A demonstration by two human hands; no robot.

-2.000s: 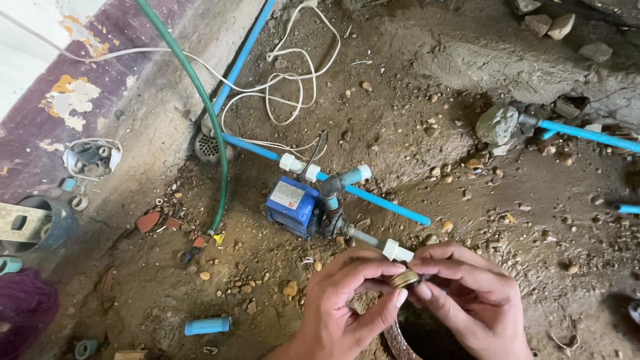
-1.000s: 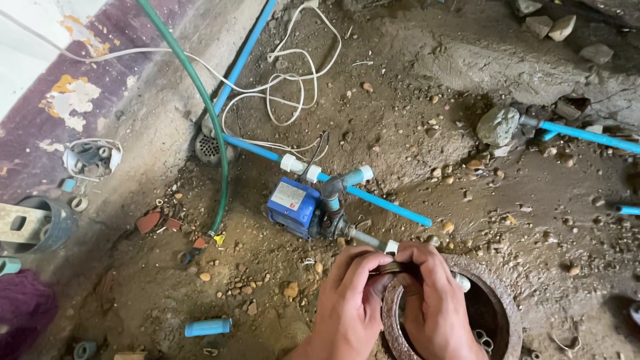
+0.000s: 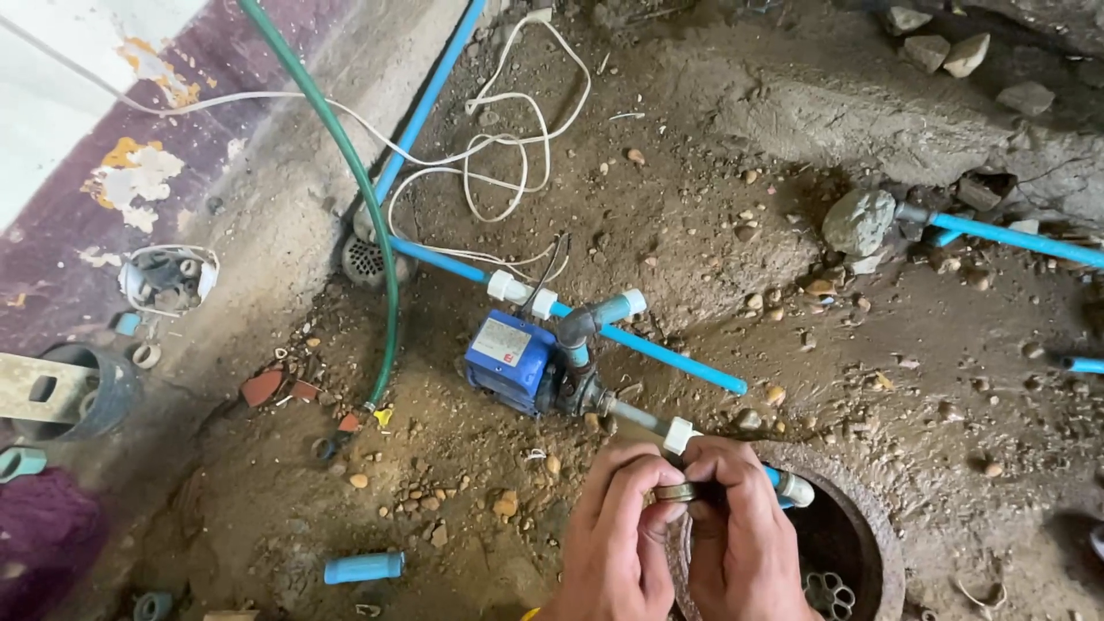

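Note:
Between the fingertips of my left hand (image 3: pixel 617 526) and my right hand (image 3: pixel 743 526) is a small round ring-like part (image 3: pixel 676 492), dull brown; its exact kind cannot be told. Both hands are at the bottom centre, over the near-left rim of a round pit. Just beyond them lies a white pipe coupling (image 3: pixel 679 435) on a grey pipe that runs to a blue electric water pump (image 3: pixel 511 358). A grey elbow (image 3: pixel 578 328) with a short blue pipe and white end fitting rises from the pump. A white valve wheel (image 3: pixel 829 595) shows inside the pit.
A round rusty-brown pit rim (image 3: pixel 884 552) surrounds a dark opening. A long blue pipe (image 3: pixel 673 358) passes behind the pump. The green hose (image 3: pixel 345 147) and white cable (image 3: pixel 543 129) cross the ground at left. A short blue pipe piece (image 3: pixel 364 567), buckets and stones lie around.
Both hands first moved down and closer together, and have since shifted slightly, with the small ring part more visible between the fingertips than one second ago. The pump and pipes have stayed put.

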